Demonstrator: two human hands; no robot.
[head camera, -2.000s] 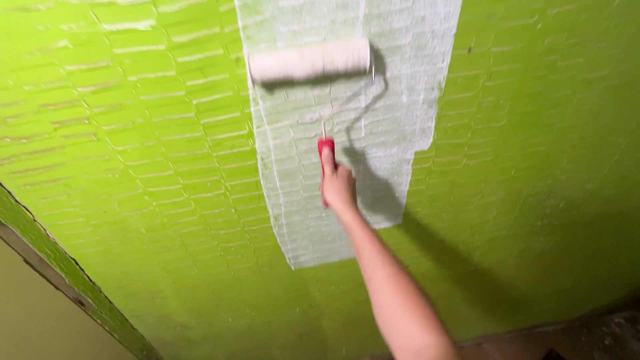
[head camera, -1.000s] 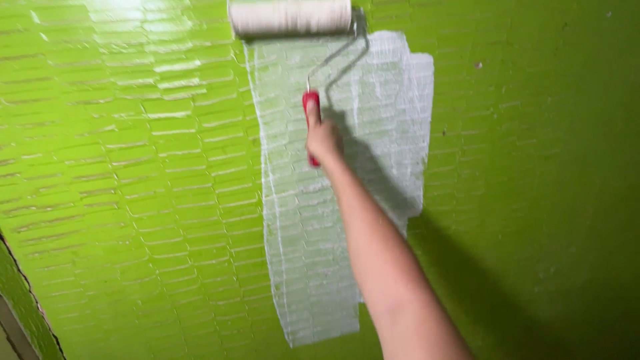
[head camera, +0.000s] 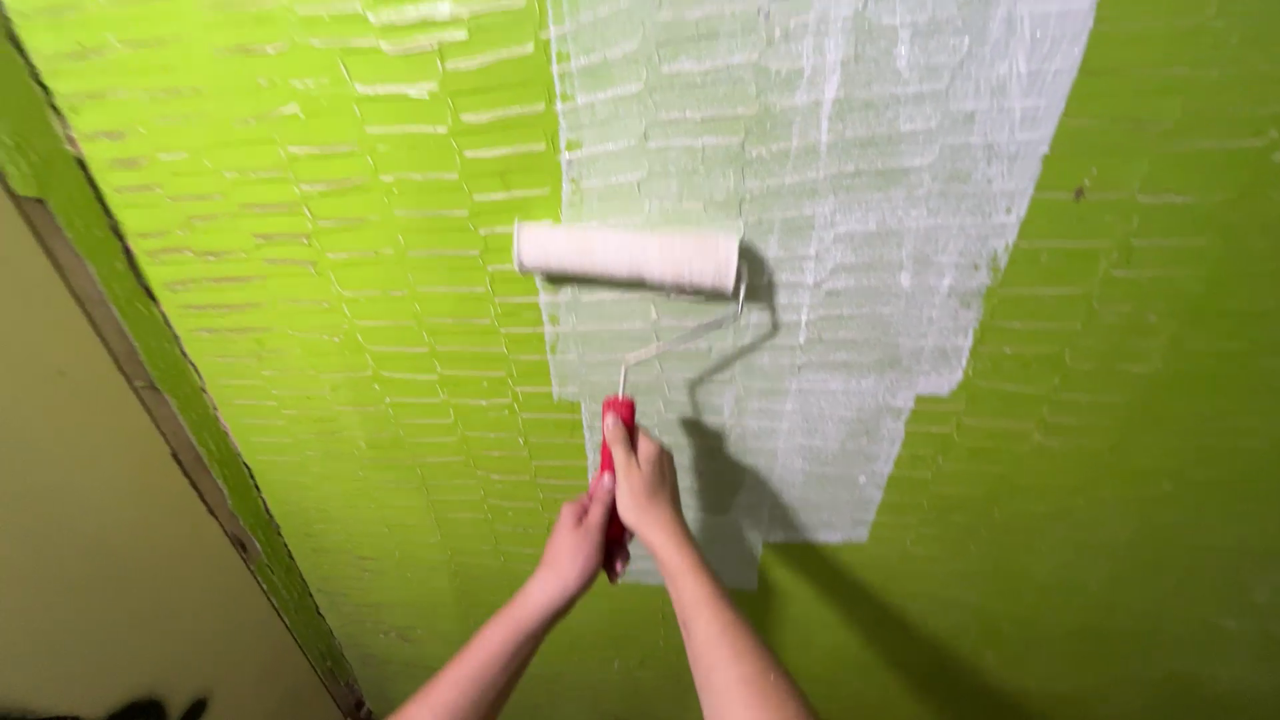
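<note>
A paint roller with a pale cover (head camera: 628, 257) rests across the left edge of a white painted patch (head camera: 860, 300) on a bright green textured wall (head camera: 400, 350). Its bent metal frame runs down to a red handle (head camera: 613, 530). My right hand (head camera: 645, 480) grips the upper part of this handle, thumb along it. Just below and to the left, my left hand (head camera: 582, 535) is closed around the lower part, touching my right hand. Green shows through the thin white coat in places.
At the left, a green trim strip (head camera: 190, 400) with a rough, chipped edge slants down beside a beige surface (head camera: 110, 520). A dark shape (head camera: 145, 710) shows at the bottom left corner. My arms' shadow falls on the green wall at lower right.
My left hand has come into view and taken hold of the handle below my right hand. The white patch reaches farther left beside the roller than before. The view has shifted.
</note>
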